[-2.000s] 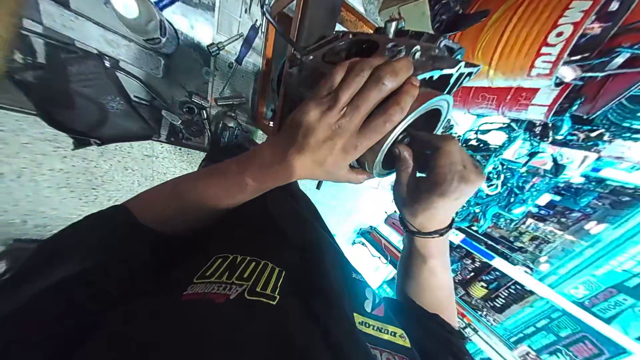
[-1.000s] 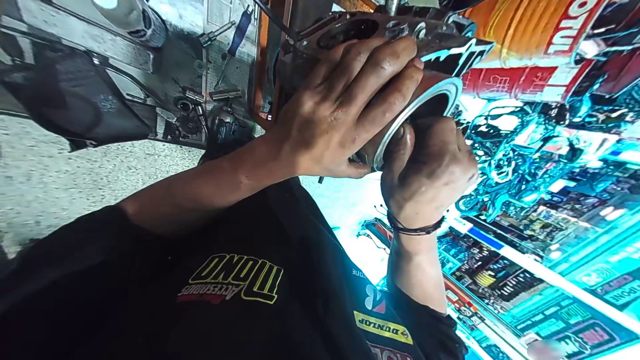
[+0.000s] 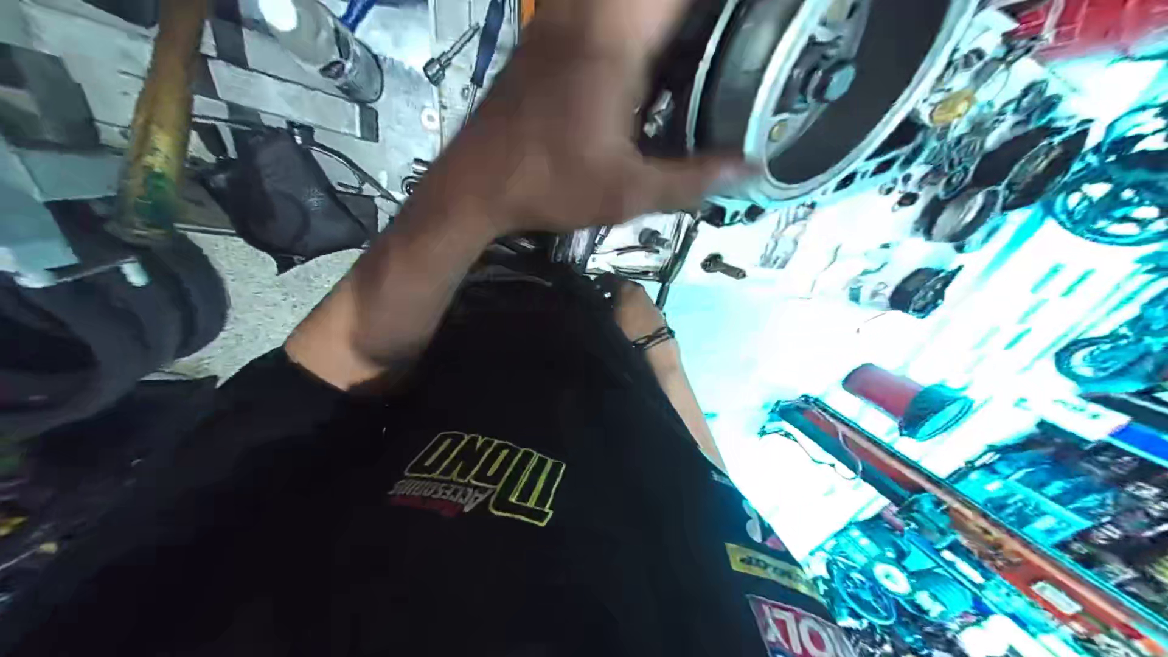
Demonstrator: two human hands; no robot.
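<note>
My left hand (image 3: 575, 146), blurred by motion, reaches across the upper middle. Its thumb points right, at the pale rim of a round metal engine part (image 3: 776, 100) with a bolt in its centre; the fingertips run out of sight, so its hold is unclear. Low by my dark shirt is my right hand (image 3: 630, 306), mostly hidden, below and left of the round part, with a bracelet on the wrist. What it holds does not show. A bolt (image 3: 724, 266) lies on the bright surface to its right.
A ratchet (image 3: 449, 57) and a blue-handled screwdriver (image 3: 490, 41) lie at the top. A dark bag (image 3: 287, 196) and a worn yellowish shaft (image 3: 157, 128) are at left. A red-and-dark cylinder (image 3: 903, 397), a long red-edged rail (image 3: 995, 529) and loose metal parts (image 3: 976, 164) are at right.
My right hand has left the ring opening of the metal part and come down near my body. My left hand has shifted from its spread grip on the casing. The view has swung strongly.
</note>
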